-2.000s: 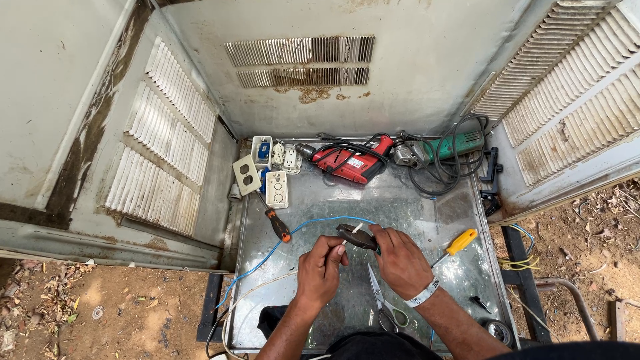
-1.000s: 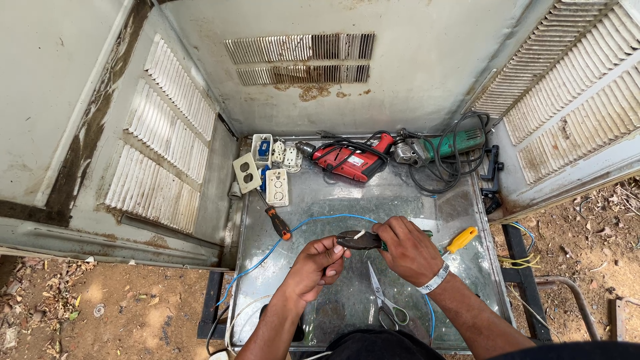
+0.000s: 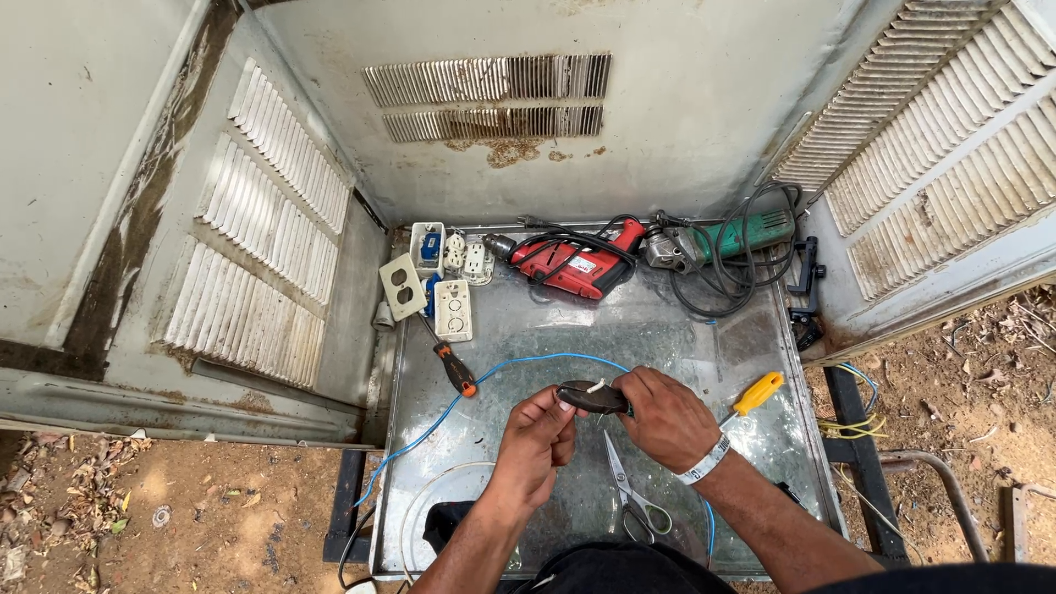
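Note:
My right hand (image 3: 670, 419) is closed around the handles of dark-jawed pliers (image 3: 592, 397), whose head points left. A short white wire piece (image 3: 596, 386) sticks up at the jaws. My left hand (image 3: 538, 437) has its thumb and fingertips at the tip of the pliers, pinching there; whatever lies between them is too small to make out. Below the hands, scissors (image 3: 629, 495) rest on the metal tray (image 3: 462, 429). A blue wire (image 3: 528, 359) arcs behind the hands. A yellow-handled screwdriver (image 3: 757, 393) lies to the right, an orange-and-black screwdriver (image 3: 454, 370) to the left.
At the tray's back stand outlet boxes (image 3: 453, 310), a cover plate (image 3: 402, 287), a red corded drill (image 3: 582, 262) and a green angle grinder (image 3: 747, 236) with a coiled cable. Louvred metal panels (image 3: 495, 173) enclose the back and sides. A black frame bar (image 3: 865, 462) runs along the right.
The scissors beneath my hands stay on the tray. Both hands remain together at the pliers, which have shifted slightly; they pointed at a steeper slant two seconds ago.

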